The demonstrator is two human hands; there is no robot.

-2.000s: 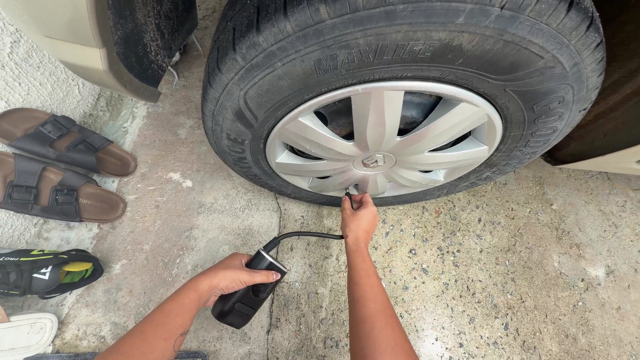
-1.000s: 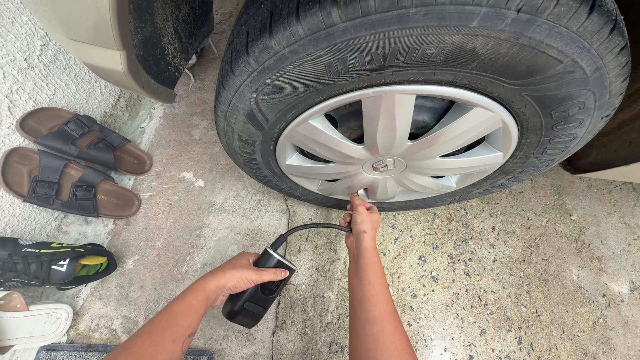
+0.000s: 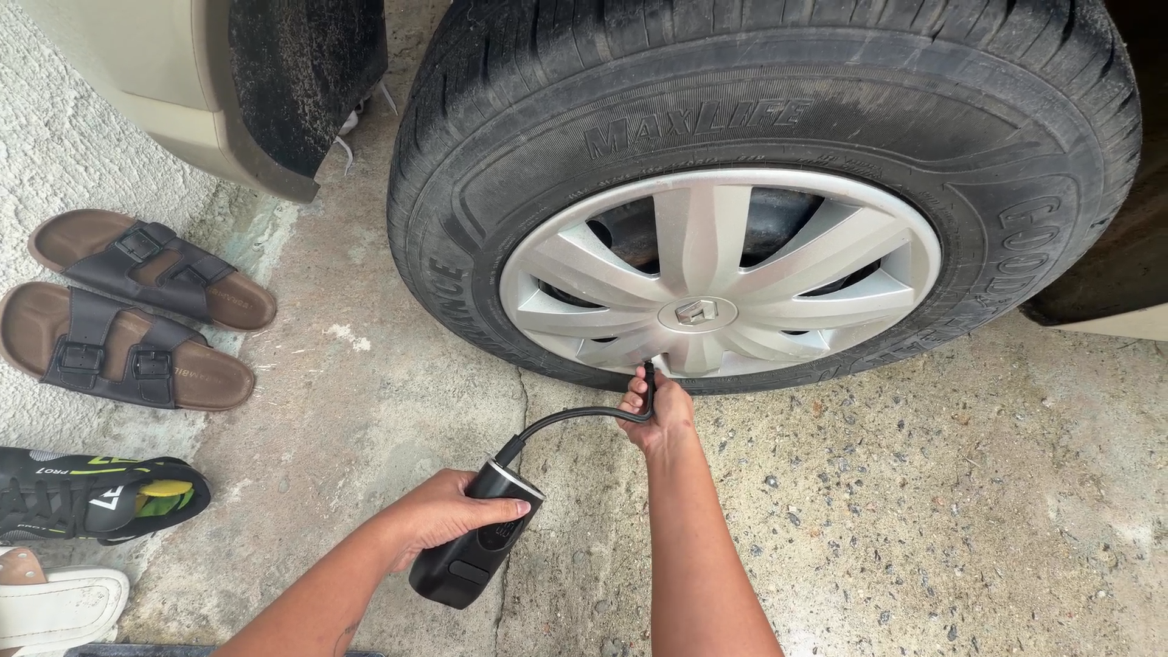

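Observation:
My left hand (image 3: 447,516) is closed around a black portable tire inflator (image 3: 470,547), thumb on its face near a small display. From its top a black air hose (image 3: 570,413) curves over to my right hand (image 3: 659,408), whose fingers grip the hose's end at the lower rim of the silver wheel cover (image 3: 703,246). Whether that end is joined to the valve stem cannot be told, as the fingers and the rim hide it. Around the cover is the black rubber tire (image 3: 511,201), standing on the concrete.
At left lie brown and dark strapped sandals (image 3: 151,267), a black sports shoe (image 3: 91,497) and a white sandal (image 3: 64,607), beside a rough white wall (image 3: 82,128). The car's beige bumper (image 3: 164,82) overhangs the upper left. A crack runs through the concrete floor (image 3: 365,438).
Both hands keep their hold on the inflator and the hose end near the rim. The hose end now stands more upright above my right fingers.

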